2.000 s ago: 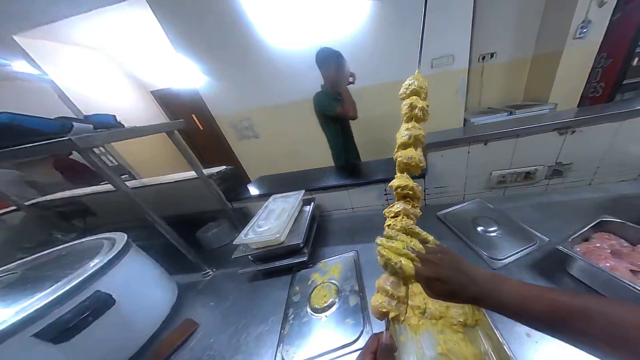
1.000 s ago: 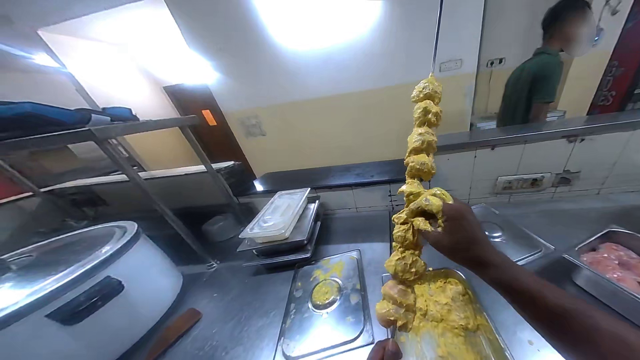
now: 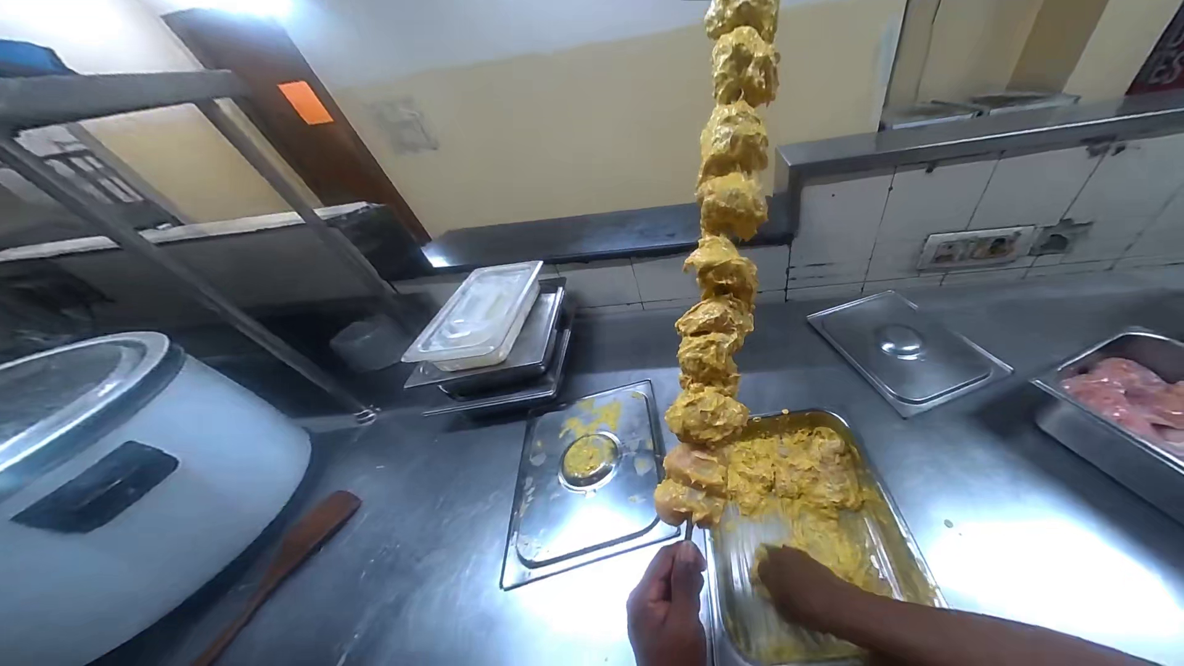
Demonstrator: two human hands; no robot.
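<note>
A long metal skewer loaded with marinated chunks of meat point(image 3: 726, 277), coated in yellow paste, stands upright at the right of centre; its top is out of frame. My left hand point(image 3: 671, 601) grips the skewer's bare lower end, just below the palest pieces. My right hand point(image 3: 786, 578) reaches down into a steel tray point(image 3: 911, 546) of the yellow marinated meat point(image 3: 814, 472), its fingertips in the paste; whether it holds a piece is hidden. Left of the tray lies a paste-smeared steel lid point(image 3: 592, 490).
A clean steel lid point(image 3: 906, 347) and a steel pan of raw meat point(image 3: 1124, 398) are at the right. Lidded containers point(image 3: 481, 314) are stacked behind. A white cooker point(image 3: 139, 481), a wooden spatula point(image 3: 296, 546) and a metal rack point(image 3: 213, 296) stand at the left.
My right hand has moved down from the meat on the skewer into the tray. My left hand still holds the skewer's lower end. The person in green beyond the counter is out of view.
</note>
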